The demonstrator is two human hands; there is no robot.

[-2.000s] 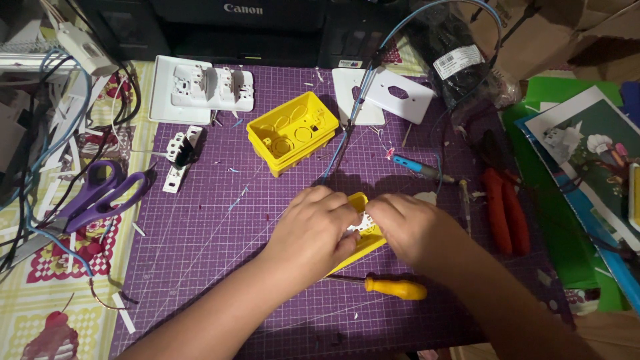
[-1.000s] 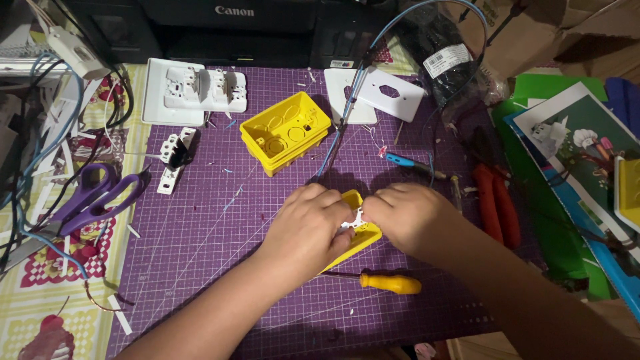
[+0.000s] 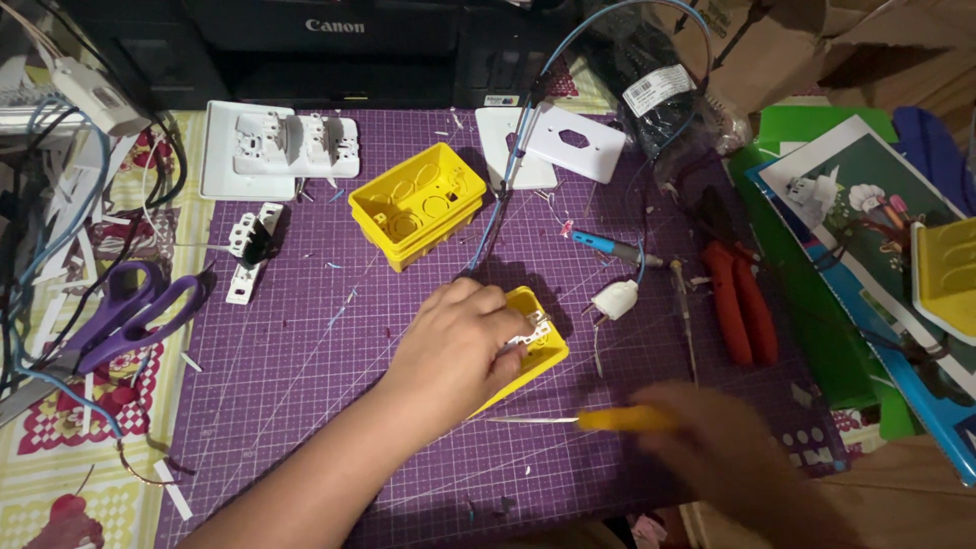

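My left hand (image 3: 465, 343) grips a white socket mounting frame (image 3: 534, 328) at the yellow plastic electrical box (image 3: 553, 352), partly covering both. Blurred by motion, my right hand (image 3: 686, 427) is closed around the yellow handle of a screwdriver (image 3: 534, 419), whose shaft points left just below the box. To the box's right lies a white two-pin plug (image 3: 614, 300) with a wire. Further up the purple cutting mat rests a second yellow electrical box (image 3: 419, 202). A white socket strip (image 3: 254, 253) with a black part is on the left.
Purple scissors (image 3: 137, 316) lie left, red-handled pliers (image 3: 740, 305) right. A blue-handled tool (image 3: 606, 245) sits near the plug. White cover plates (image 3: 583, 145) and a white double-socket unit (image 3: 297, 145) lie before the Canon printer (image 3: 335, 61). Blue cable (image 3: 526, 126) arches over the mat.
My right hand has left the yellow box, moved down and right, and taken hold of the screwdriver that lay on the mat. The white plug has come into sight. My left hand stays at the box.
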